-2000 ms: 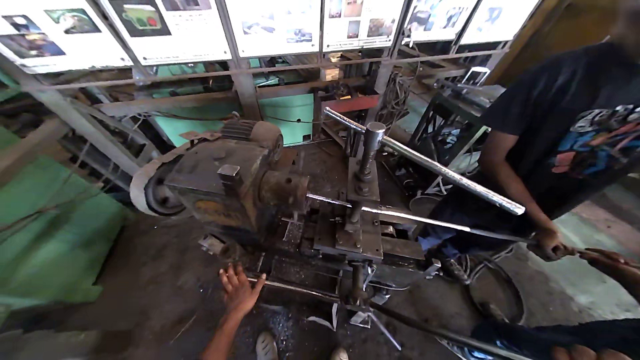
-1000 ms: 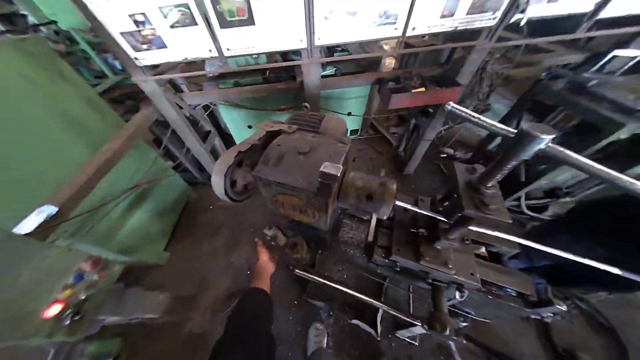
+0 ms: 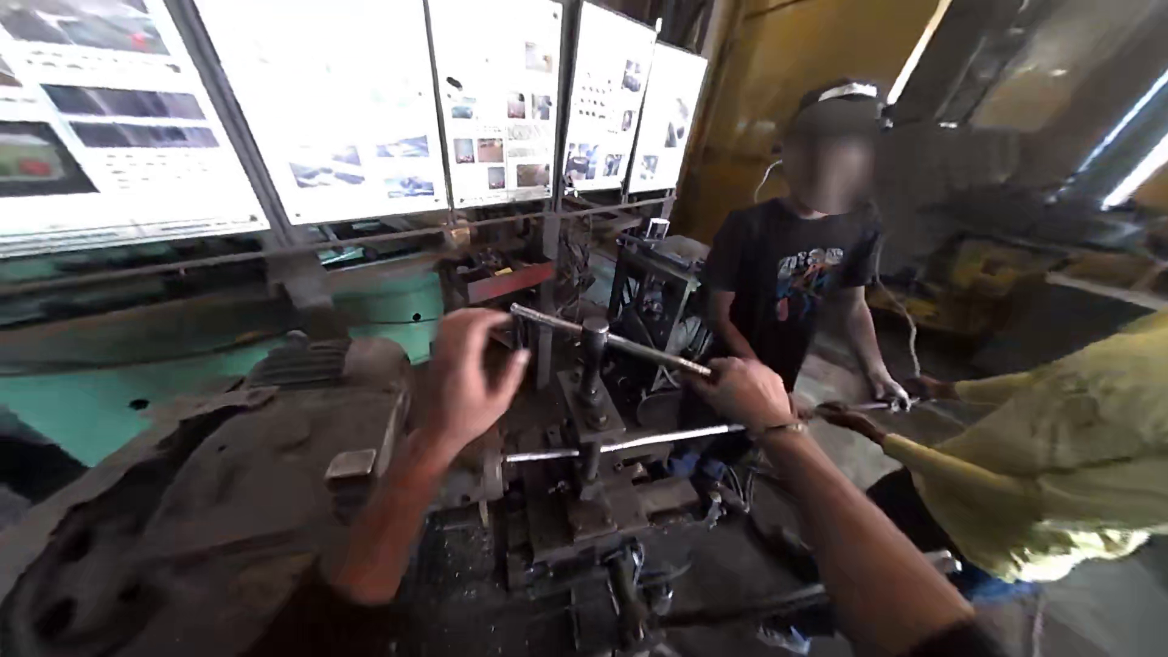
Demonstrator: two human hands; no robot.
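Note:
A metal T-handle bar (image 3: pixel 652 351) passes through the head of an upright screw post (image 3: pixel 594 365) on the machine's clamp. My right hand (image 3: pixel 748 392) is closed around the bar's right end. My left hand (image 3: pixel 470 374) is raised with its fingers apart, close to the bar's left end; nothing is seen in it. Below the bar, a long bright metal rod (image 3: pixel 675 436) runs through the clamp block (image 3: pixel 589 516) and out to the right behind my right hand. The machine's motor (image 3: pixel 315 370) and dark housing (image 3: pixel 228 474) stand to the left.
A person in a dark T-shirt (image 3: pixel 798 274) stands beyond the clamp. Another in a yellow sleeve (image 3: pixel 1022 465) reaches in from the right, hands near the rod's far end. Behind are a red tray (image 3: pixel 506 281), a metal stand (image 3: pixel 666 265) and poster boards (image 3: pixel 497 109).
My left hand has risen from low beside the machine to near the bar's left end. My right hand now grips the bar. The view has swung right and up.

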